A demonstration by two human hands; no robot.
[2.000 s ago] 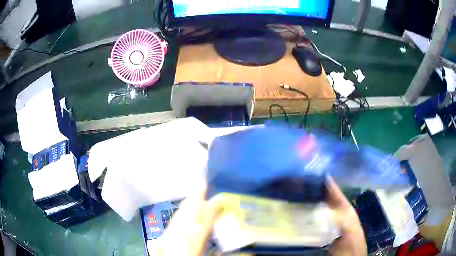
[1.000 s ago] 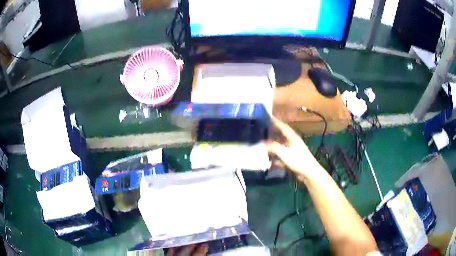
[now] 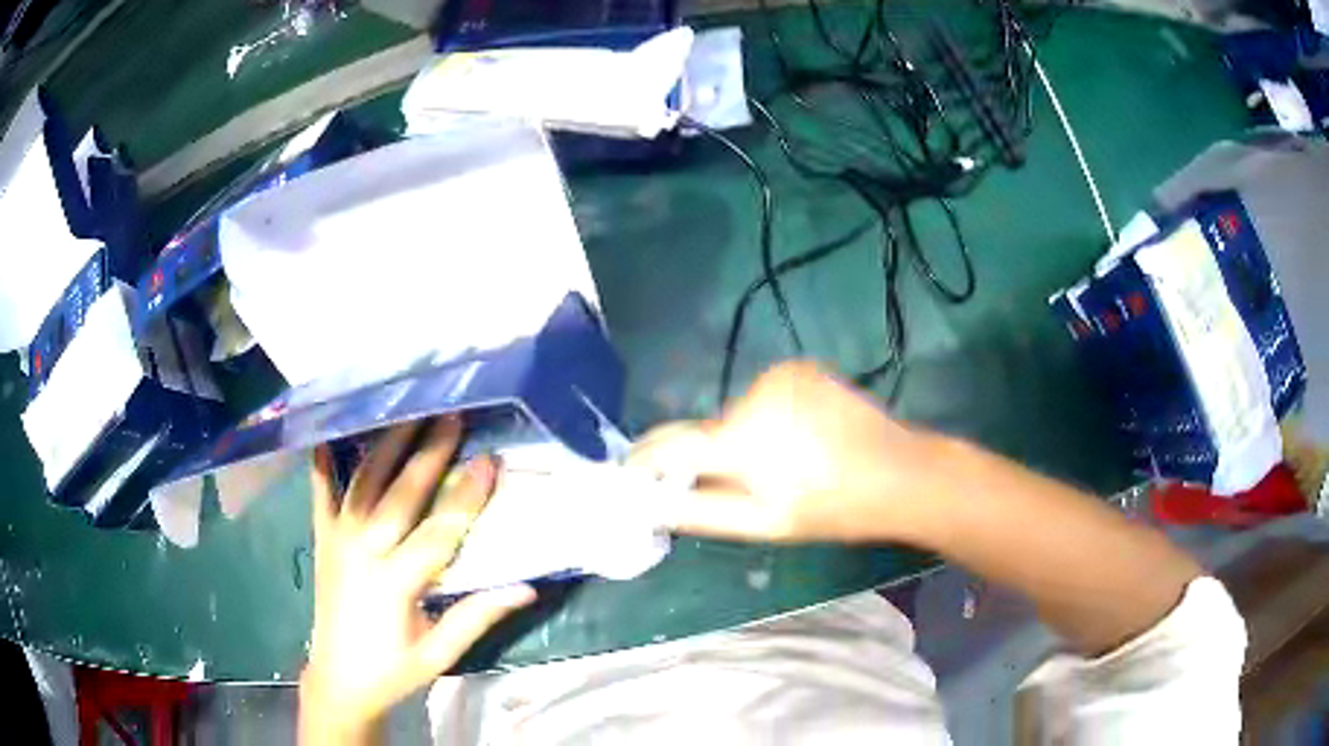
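An open dark blue gift box (image 3: pixel 576 372) lies in front of me at the bench's front edge, its large white flap (image 3: pixel 416 248) standing up behind. My left hand (image 3: pixel 401 539) holds the box from the left, fingers at its opening and thumb by the front edge. A whitish soft protective sleeve (image 3: pixel 547 517) shows at the box opening. My right hand (image 3: pixel 794 459) pinches the sleeve's right end; its fingertips are slightly blurred. What lies inside the sleeve is hidden.
Blue boxes with white flaps stand at the left (image 3: pixel 124 408). Another open box holding a white sleeve (image 3: pixel 547 88) is at the back. Tangled black cables (image 3: pixel 889 190) lie right of centre. More blue boxes (image 3: pixel 1144 364) stand at the right, near a red stool (image 3: pixel 1232 499).
The view has tilted down, and the monitor and fan have left it. My right hand has moved from the back box to the front box and taken hold of the sleeve there. My left hand shows more fully.
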